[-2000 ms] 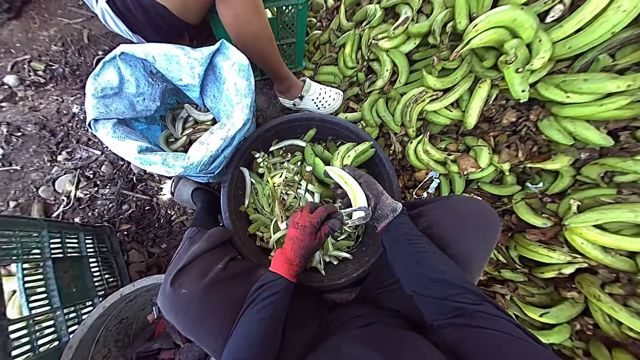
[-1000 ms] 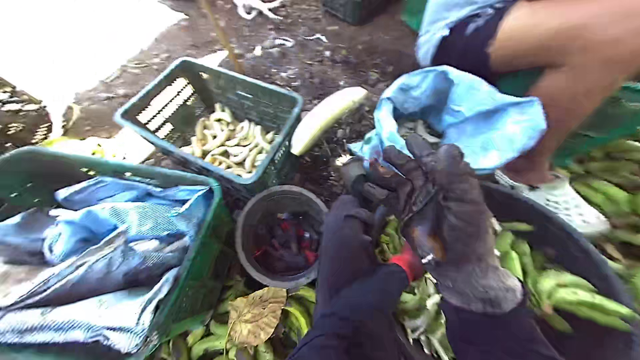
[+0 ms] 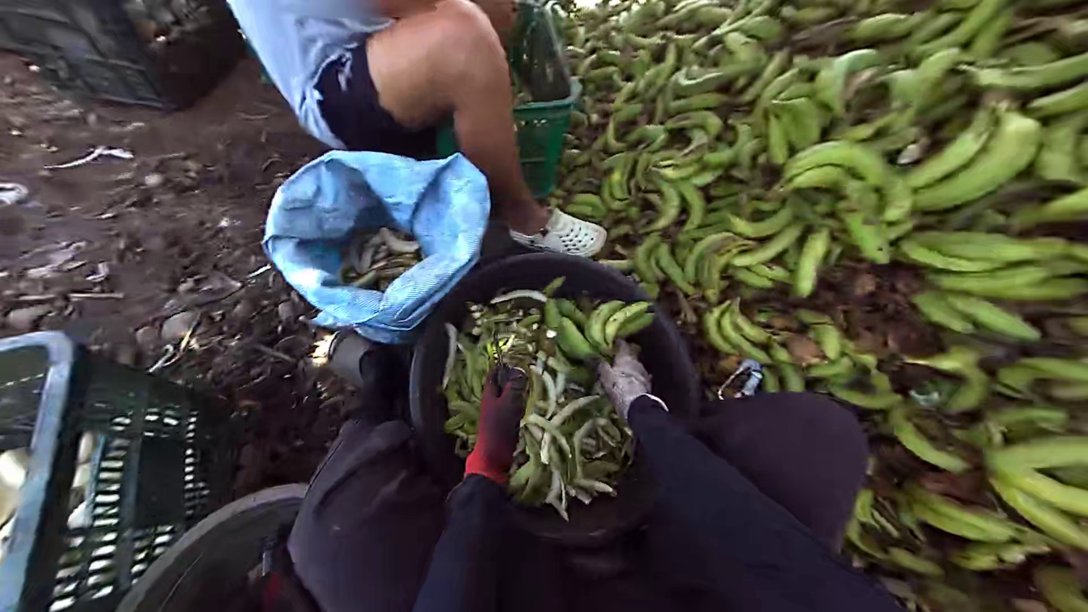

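My left hand (image 3: 500,416), in a dark glove with a red cuff, is over the wide black tub (image 3: 429,374) on the tub's left side. It is closed around a small, thin tool (image 3: 497,347), blurred, which points away from me. My right hand (image 3: 626,374), in a greyish glove, reaches in from the right and touches a cluster of green bananas or plantains (image 3: 605,323); its fingertips are hidden, so a grip cannot be told. Strips of green and pale peel (image 3: 561,425) lie heaped under and between my hands.
A blue woven sack (image 3: 387,297) holding pale pieces stands beyond the tub, beside a seated person's leg (image 3: 489,102) and a green crate (image 3: 544,144). At lower left are a dark plastic crate (image 3: 127,476) and a round bucket (image 3: 229,527). Green bananas or plantains (image 3: 816,170) cover the ground at right.
The peeled fruit in my right hand two seconds ago is no longer there; one second ago a pale fruit appears near a crate. Both hands are back over the tub. The view swung left and back.
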